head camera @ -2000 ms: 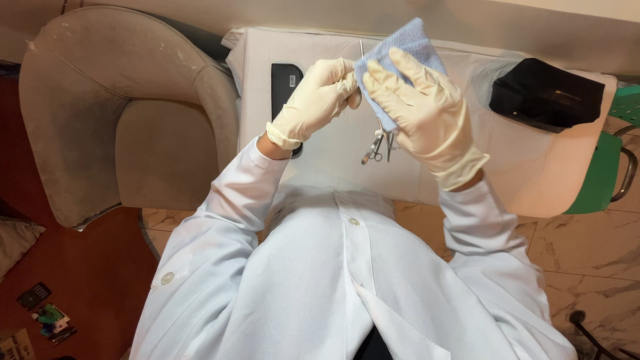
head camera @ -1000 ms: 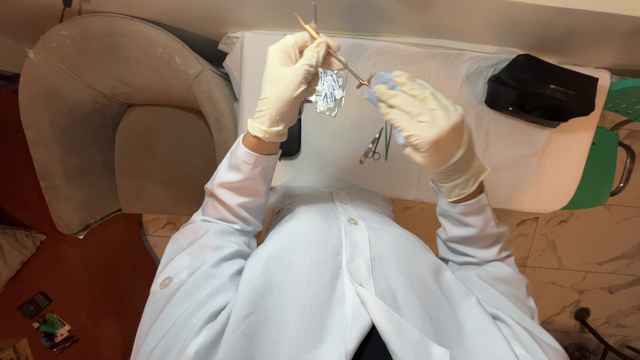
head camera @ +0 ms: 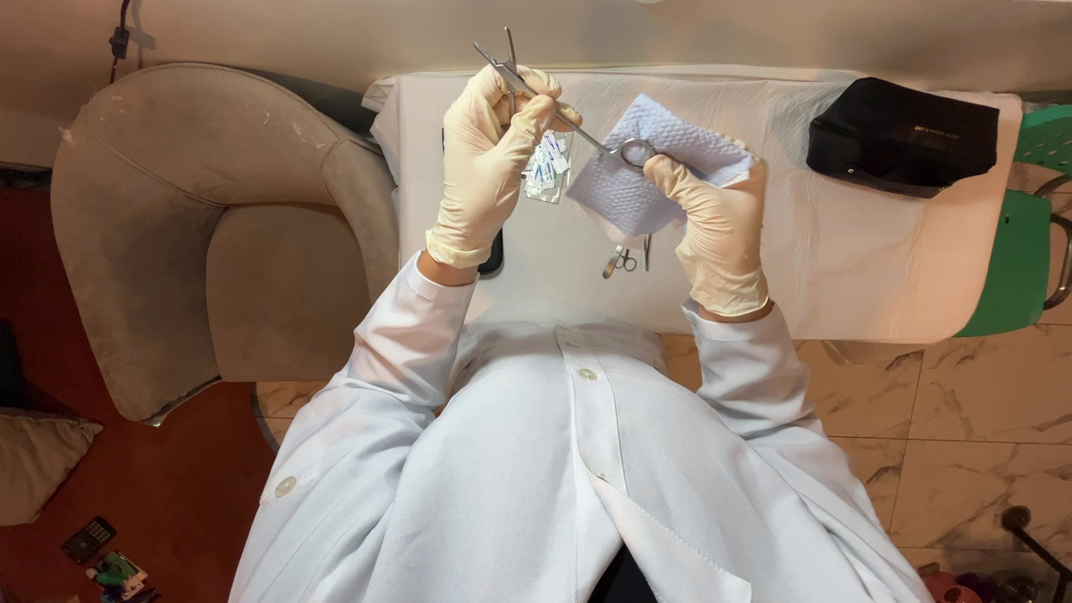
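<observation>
My gloved left hand [head camera: 494,159] grips metal ring-handled surgical scissors or forceps [head camera: 578,126] around the working end, whose two open tips point up and left. The instrument slants down right to its ring handle, where my gloved right hand [head camera: 712,218] pinches a ring against a light blue textured cloth [head camera: 645,188] spread behind it. Several small printed packets [head camera: 546,167] lie on the table between the hands. Below the cloth lie more small metal instruments [head camera: 624,260], one with finger rings, partly hidden by the cloth. A dark object [head camera: 492,255] is mostly hidden behind my left wrist.
The table wears a white cover [head camera: 846,260]. A black pouch [head camera: 904,138] sits at its back right. A beige upholstered chair [head camera: 276,285] stands against the left side, a green chair [head camera: 1013,268] at the right. The wall runs along the back edge.
The cloth, bunched in my right hand a second ago, is now spread out behind the ring handle. The instrument's tips now stand apart above my left hand.
</observation>
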